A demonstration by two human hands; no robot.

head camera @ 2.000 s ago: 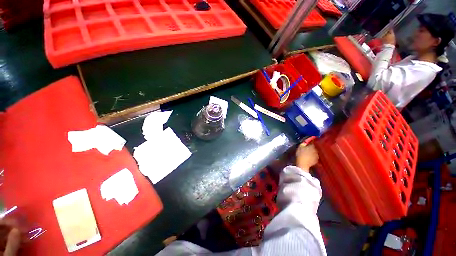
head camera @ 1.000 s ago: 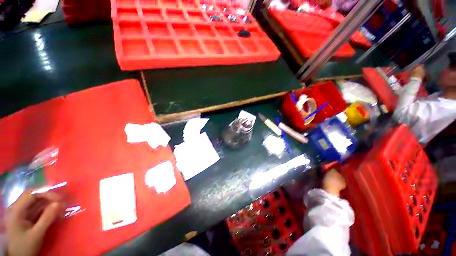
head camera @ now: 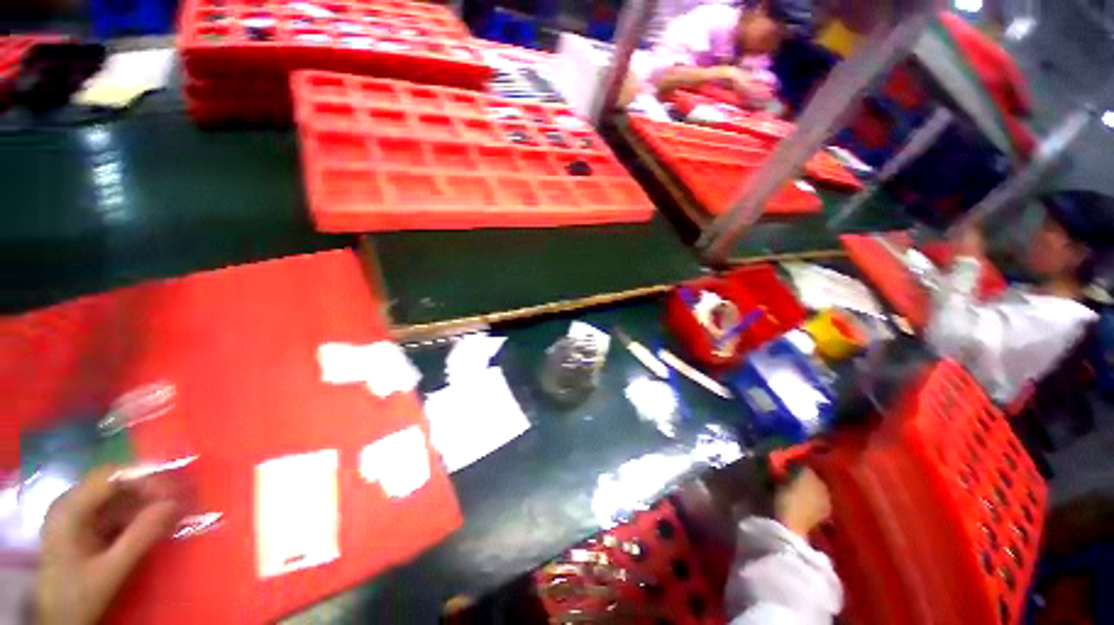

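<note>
My left hand is at the lower left over the red mat, fingers curled, with clear glossy film at the fingertips; blur hides whether it is held. A white-cream card lies flat on the mat to its right. My right hand, with orange-red finger coverings, is closed at the near-left edge of the tilted, stacked red parts trays; some fingertips are hidden. Another red parts tray with dark round parts is low, left of my right sleeve.
White wipes lie at the mat's right edge. A clear jar, pale sticks, a red bin and a blue box stand beyond. A red compartment tray is on the far bench. A metal post rises behind. Other workers sit beyond.
The view has shifted, showing more of the far bench and workers. Against the mat, my left hand stays near the film. My right hand stays at the tray stack's edge.
</note>
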